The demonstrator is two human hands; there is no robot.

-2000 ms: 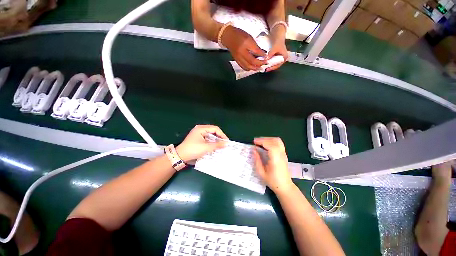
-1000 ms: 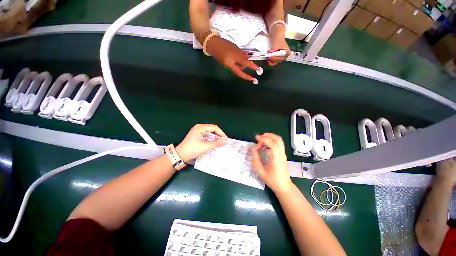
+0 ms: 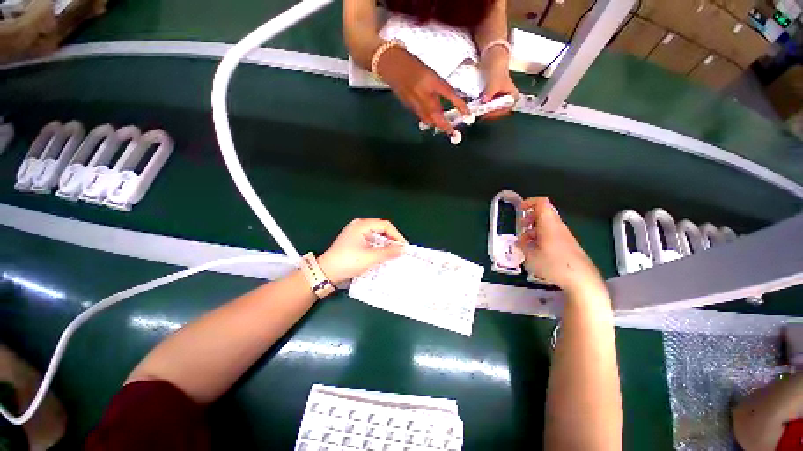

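My left hand [image 3: 363,251] holds a white label sheet [image 3: 418,286] by its upper left corner, above the near rail. My right hand [image 3: 550,242] is over the belt, its fingers at the right side of a white looped plastic housing [image 3: 505,231]. The hand covers most of a second housing beside it. No label can be made out at my right fingertips, and I cannot tell if they grip anything. A stack of label sheets [image 3: 380,421] lies flat on the near bench.
More housings lie on the green belt [image 3: 352,176], at left [image 3: 97,167] and right [image 3: 659,238]. A white hose [image 3: 231,132] arches at left. A metal post [image 3: 704,271] crosses at right, above bubble wrap [image 3: 704,370]. Another person's hands [image 3: 449,106] work across the belt.
My right hand has moved from the label sheet out to the housings on the belt. The housings have shifted left. My left hand still holds the sheet.
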